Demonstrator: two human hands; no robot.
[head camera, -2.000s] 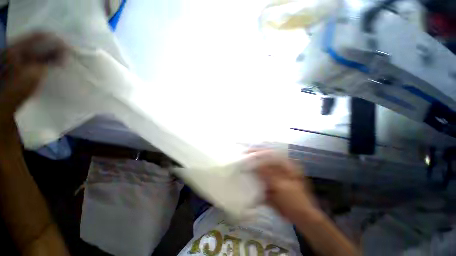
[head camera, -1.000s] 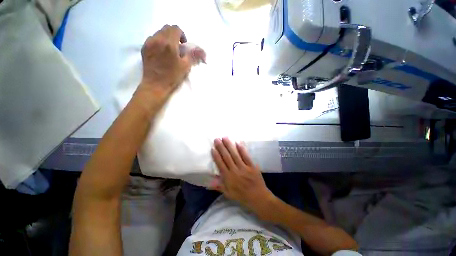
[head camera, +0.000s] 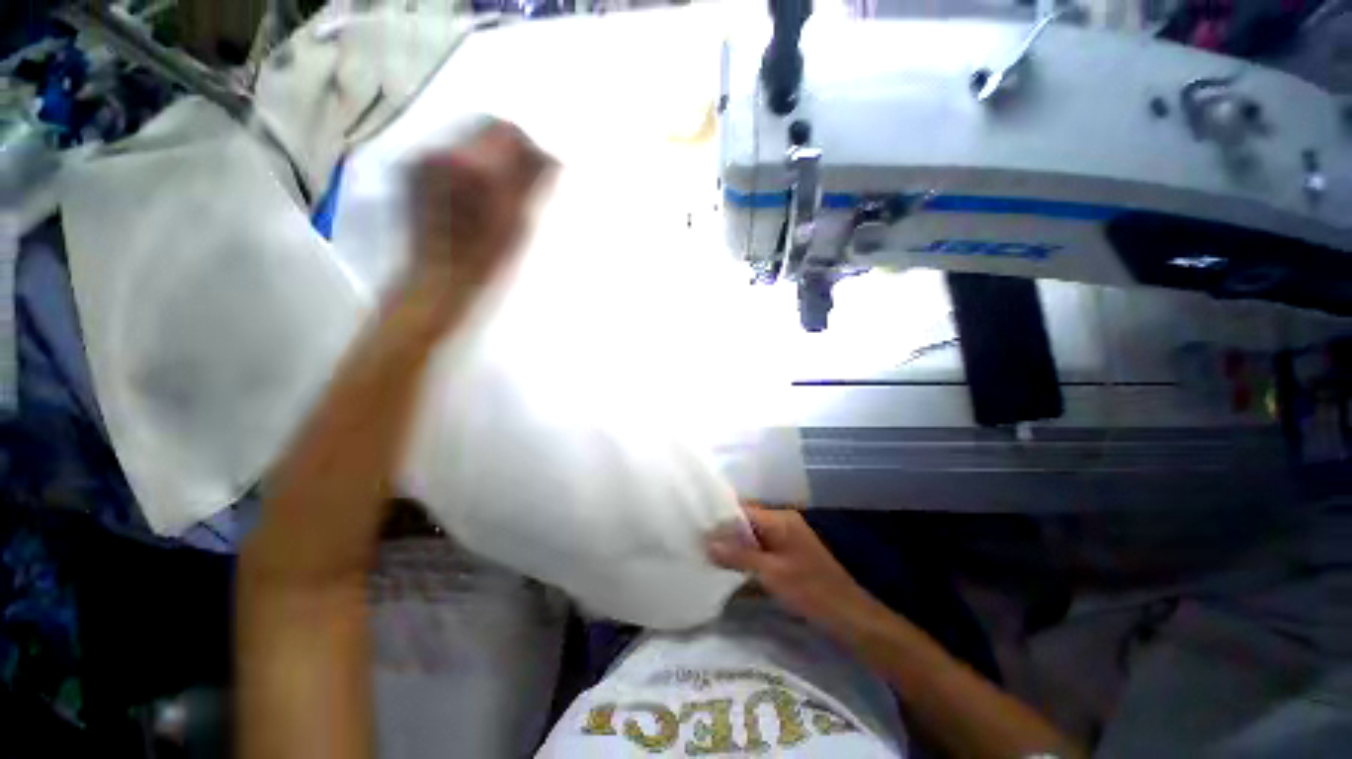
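Observation:
A white fabric panel (head camera: 578, 504) lies on the overexposed white table and droops over its front edge toward my lap. My right hand (head camera: 771, 552) pinches the panel's near right corner, thumb on top, below the table edge. My left hand (head camera: 475, 186) is blurred over the far left part of the panel, fingers curled; whether it grips cloth cannot be told. The white sewing machine head (head camera: 919, 141) with a blue stripe is at the right. Its presser foot area (head camera: 814, 301) is right of the panel; the glare hides the panel's far edge.
Cream cut pieces (head camera: 208, 326) hang over the table's left side. A black smartphone (head camera: 1008, 349) lies right of the needle area. A grey ruled strip (head camera: 1023, 460) runs along the front edge. Pale cloth (head camera: 460, 653) hangs below the table at left.
My right hand has gone from lying flat on the panel to pinching its corner, lower and nearer my lap. The panel's near edge now droops further. The view has shifted.

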